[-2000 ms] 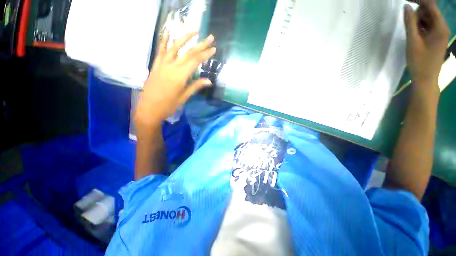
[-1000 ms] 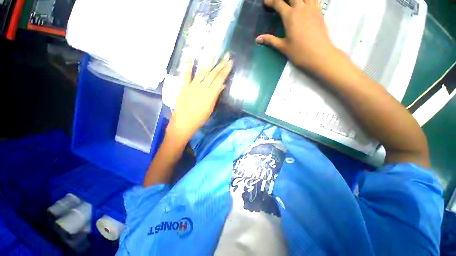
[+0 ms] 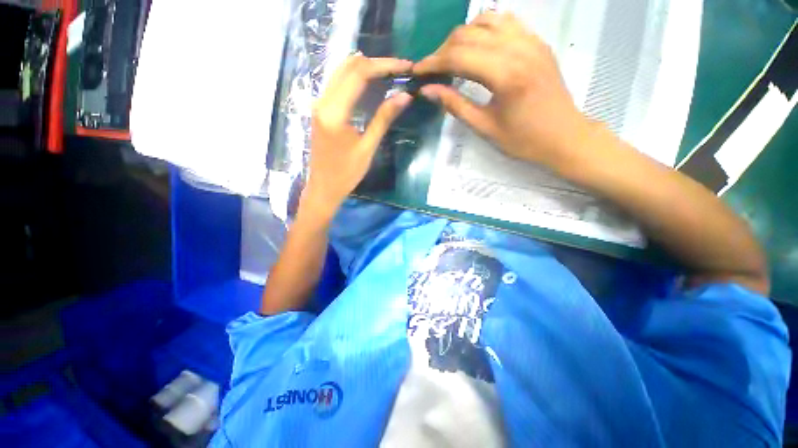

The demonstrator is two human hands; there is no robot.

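Observation:
My left hand [image 3: 346, 122] and my right hand [image 3: 512, 83] meet at the fingertips over the dark parts left of the laptop cover. Between them they pinch a small dark piece [image 3: 415, 84], mostly hidden by the fingers. The silver-white laptop bottom cover [image 3: 643, 79] lies on the green mat, vented inner side up, partly under my right forearm. Small dark parts on carrier sheets [image 3: 378, 175] lie between the cover and a crinkled clear plastic bag [image 3: 306, 70].
Stacked white sheets [image 3: 210, 87] lie at the left, beside a red-orange tray [image 3: 58, 96] holding a laptop assembly [image 3: 107, 66]. A black-and-white strip sheet [image 3: 744, 131] lies right of the cover. Below the bench edge are a blue bin [image 3: 206, 262] and white rolls [image 3: 188, 402].
My right hand has come from the cover's far side, across it, to the dark parts. My left hand has lifted from lying flat and now meets it, fingertips pinching.

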